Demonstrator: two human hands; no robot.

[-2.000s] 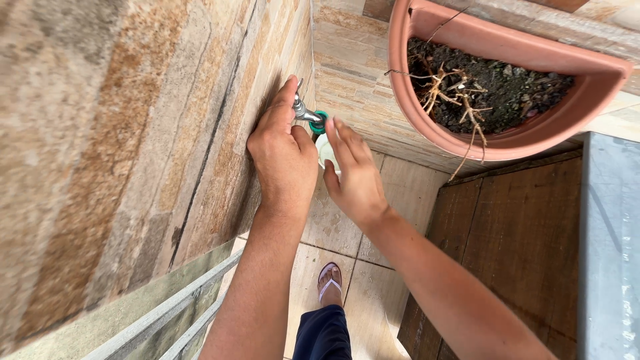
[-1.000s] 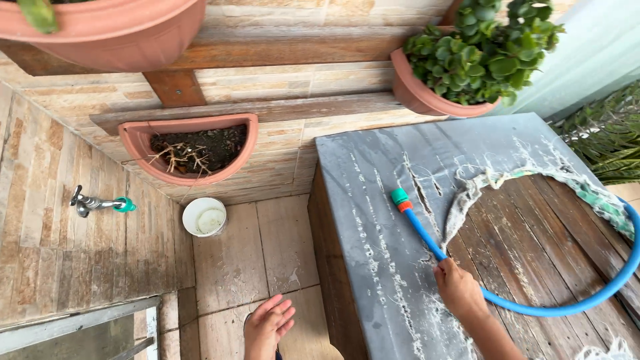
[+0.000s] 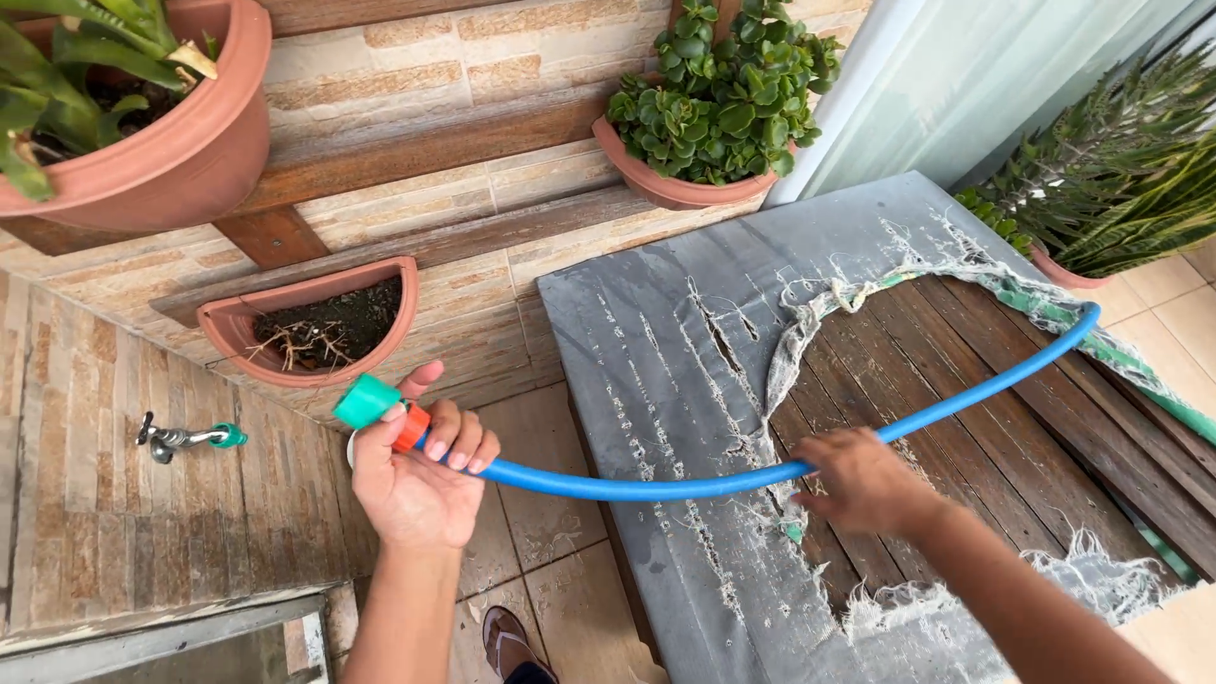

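Observation:
My left hand (image 3: 423, 475) grips the end of a blue hose (image 3: 608, 489), just behind its orange collar and green connector (image 3: 366, 401). My right hand (image 3: 860, 480) is around the same hose farther along, above the torn grey cover (image 3: 655, 399) of a wooden slatted bench. From there the hose curves up to the right over the slats (image 3: 912, 380). A metal tap (image 3: 176, 437) with a green fitting (image 3: 228, 435) on its spout juts from the stone-tiled wall at left, apart from the hose connector.
Terracotta pots hang on wooden wall rails: one with dry roots (image 3: 408, 313), one with a leafy plant (image 3: 679, 195), one at upper left (image 3: 190, 161). Potted plants (image 3: 1130, 199) stand at far right. A metal-framed edge (image 3: 161, 627) lies at lower left. Below is tiled floor (image 3: 579, 598).
The hands were at the tap two seconds ago. One second ago my right hand held the hose near its connector and my left was empty; now my left holds that end.

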